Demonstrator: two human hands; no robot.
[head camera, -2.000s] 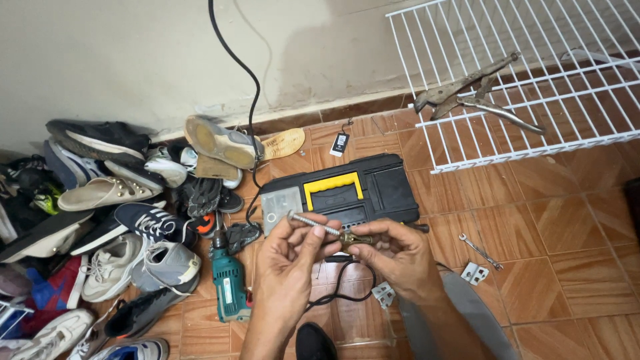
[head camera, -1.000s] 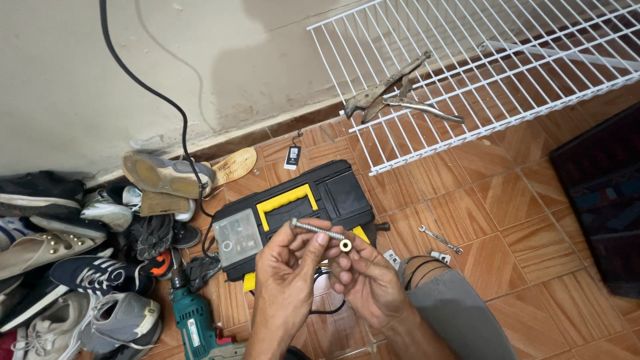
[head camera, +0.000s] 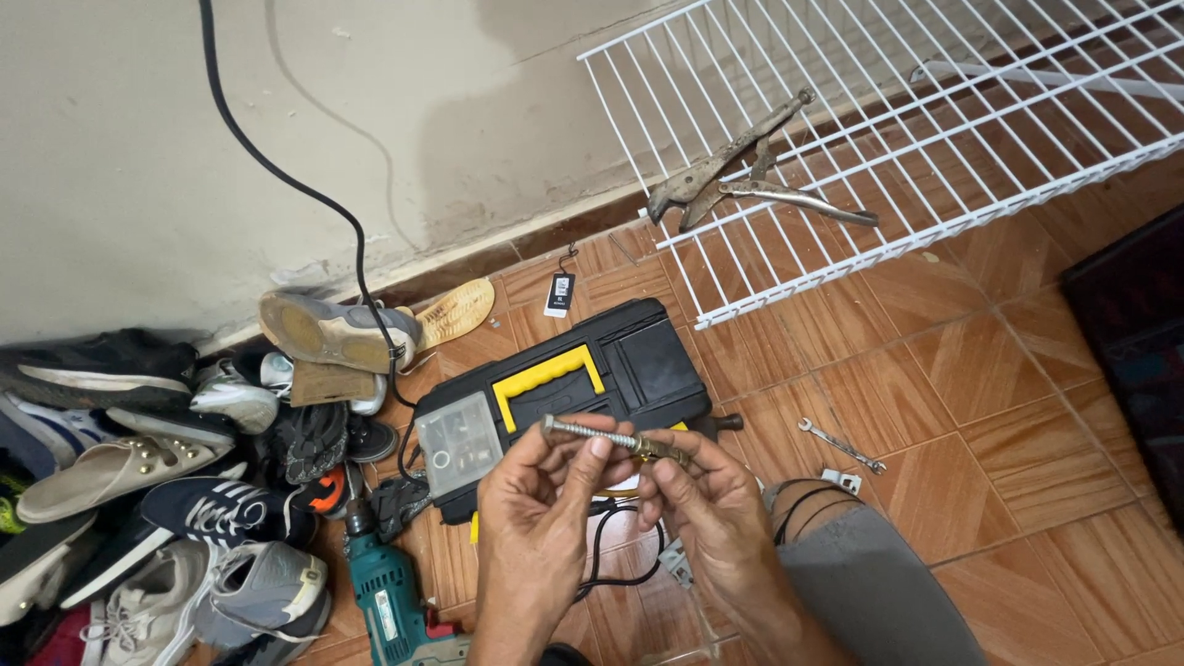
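My left hand (head camera: 546, 509) grips a hex-head bolt (head camera: 587, 430) near its head, with a spring or coarse thread along its shank. A brass-coloured expansion anchor sleeve (head camera: 661, 450) is pinched in my right hand (head camera: 708, 499), in line with the bolt and meeting its end. Below and behind the hands lies a black toolbox (head camera: 647, 361) with a yellow handle (head camera: 546, 375) and a clear-lidded compartment (head camera: 458, 444). A green corded drill (head camera: 393, 592) rests on the floor to the left of my left hand.
Locking pliers (head camera: 731, 171) lie on a white wire shelf (head camera: 934, 245) beside the wall. A small wrench (head camera: 842, 446) and metal brackets (head camera: 678, 562) are on the tiled floor. Shoes (head camera: 227, 513) are piled at left; a black cable (head camera: 277, 176) hangs before the wall. A dark object (head camera: 1133, 351) is at right.
The anchor sleeve, end-on to the camera a second ago, is now turned sideways and lined up with the bolt. Both hands still hold their pieces.
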